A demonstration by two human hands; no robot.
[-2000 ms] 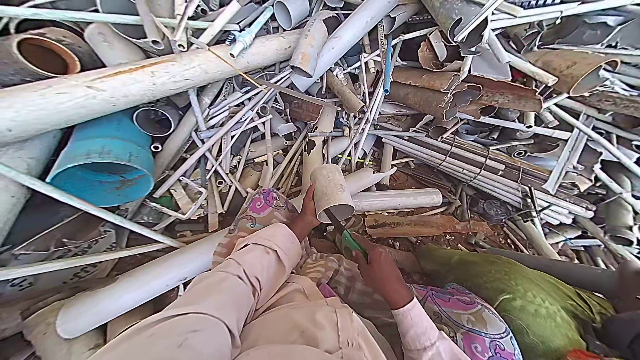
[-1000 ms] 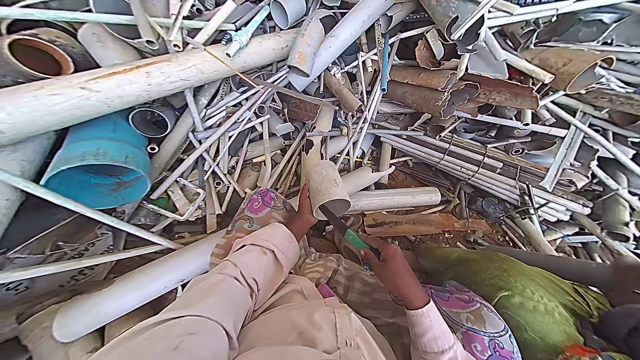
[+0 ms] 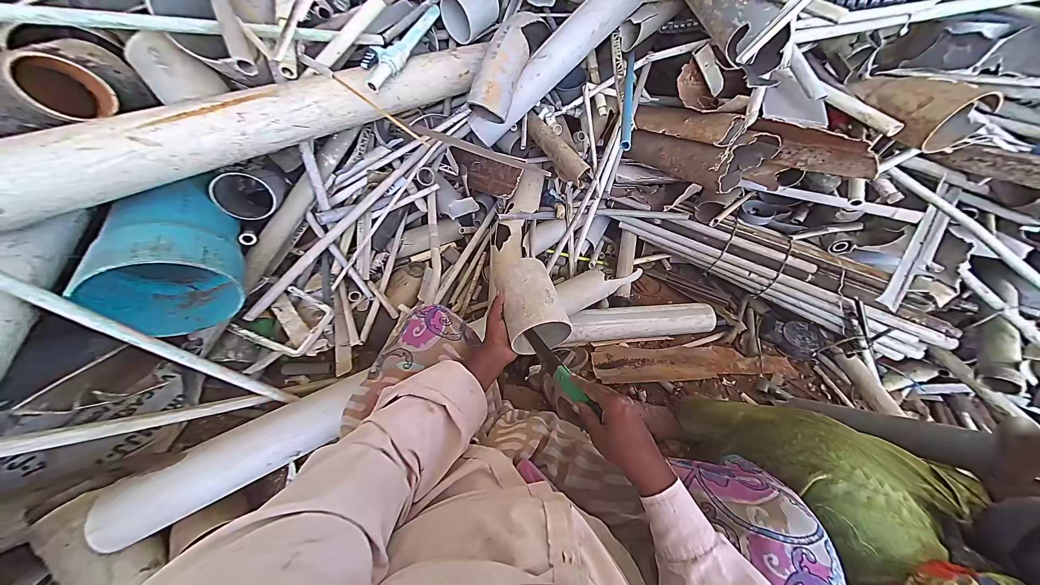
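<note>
My left hand (image 3: 492, 348) grips the left side of a short, off-white plastic pipe piece (image 3: 535, 302), whose open end faces down toward me. In my right hand (image 3: 611, 424) is the green handle of a knife-like tool (image 3: 575, 387). Its dark blade points up and left, and the tip lies at or inside the pipe's open mouth; how far in it reaches cannot be told. Just right of the held piece lie a white pipe (image 3: 642, 322) and a split brown pipe piece (image 3: 691, 363). Patterned cloth covers my knees below.
A long white pipe (image 3: 244, 118) crosses the upper left above a wide blue pipe (image 3: 162, 260). Bundled thin pipes (image 3: 780, 284) lie to the right. Scrap pipe pieces are heaped ahead. At the lower right, a person in green cloth (image 3: 812, 471) is close by.
Compared with the earlier frames, the right hand and tool have shifted slightly beside the pipe's mouth. Both frames show the left hand holding the same pipe piece.
</note>
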